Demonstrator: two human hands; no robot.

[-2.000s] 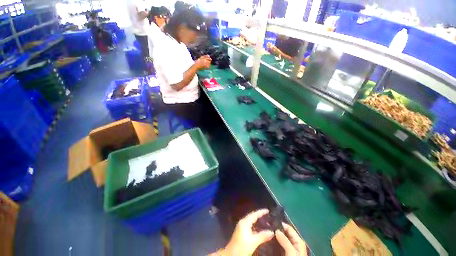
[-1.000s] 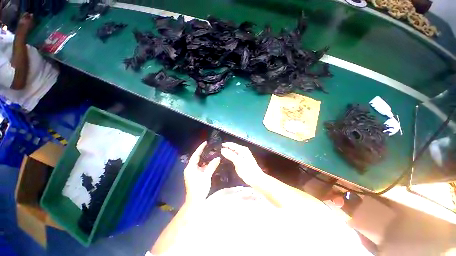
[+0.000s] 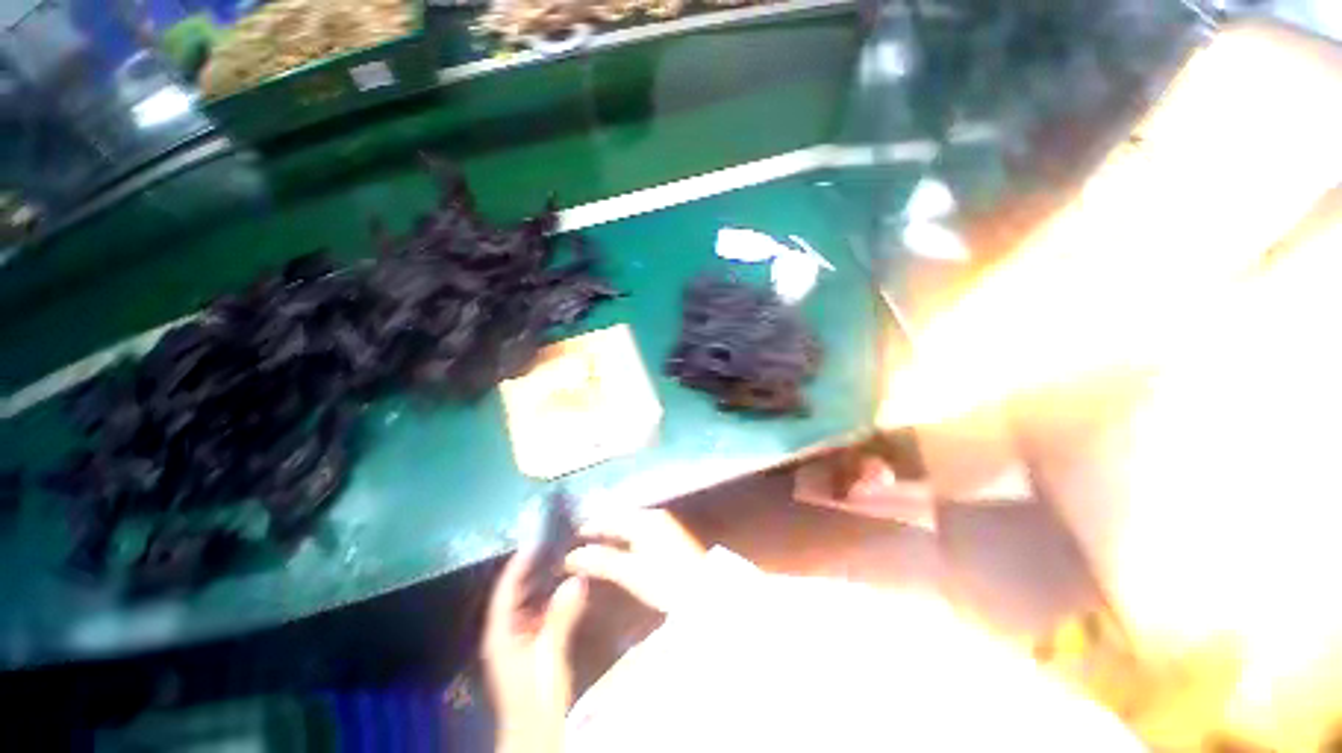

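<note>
My left hand [image 3: 527,636] and my right hand [image 3: 636,556] are together below the bench's front edge. Between them they hold a dark moulded part [image 3: 551,547], blurred, standing up from the fingers. Just behind is a tan cardboard pad [image 3: 581,406] with small specks on it. A large tangled heap of black parts [image 3: 280,383] lies to the left on the green bench. A compact stacked bunch of black parts [image 3: 740,347] lies right of the pad.
Two white items [image 3: 773,261] and a thin pale stick lie behind the bunch. A green tray [image 3: 317,77] of tan parts stands at the back left. A blue crate [image 3: 386,721] shows below the bench. A glassy panel and strong glare cover the right side.
The view has swung to the right, so the heap now lies at the left and the green tote has mostly left the picture. Both hands still hold a dark part.
</note>
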